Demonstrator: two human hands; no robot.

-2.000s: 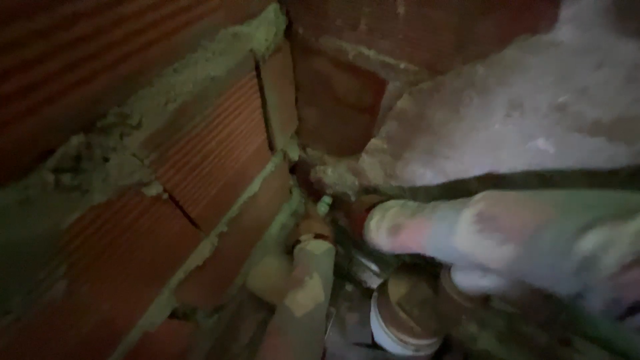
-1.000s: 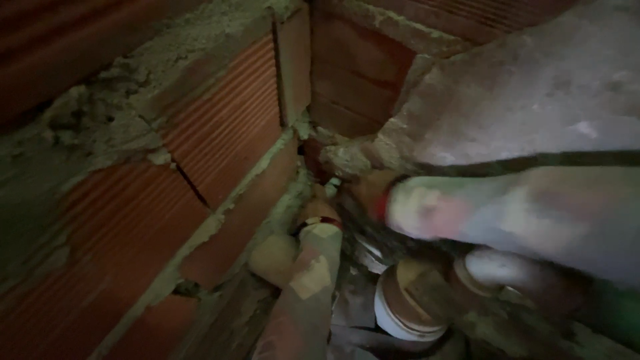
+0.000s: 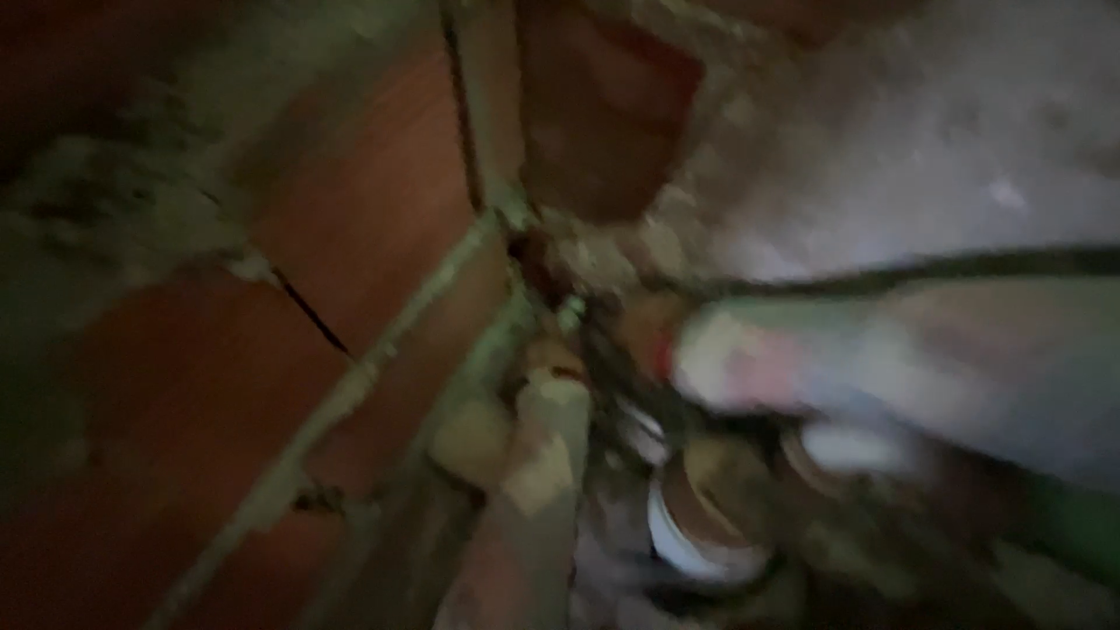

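Observation:
The view is dark and blurred. My left hand (image 3: 553, 352) reaches down into the corner beside the brick wall, its sleeve coming from the bottom of the view. A small pale-green object (image 3: 571, 313) lies at its fingertips; whether the fingers grip it cannot be made out. My right hand (image 3: 643, 328), with a red band at the wrist, comes in from the right in a patterned sleeve and is close to the left one. Its fingers are lost in shadow, so what it touches is hidden.
A hollow-brick wall (image 3: 367, 175) with rough mortar joints runs along the left. Pale rough masonry (image 3: 892, 131) rises at the upper right. Below the right forearm are a white-rimmed round container or pipe end (image 3: 691, 551) and another white rounded thing (image 3: 849, 448). A rounded pale lump (image 3: 472, 442) is beside the left sleeve.

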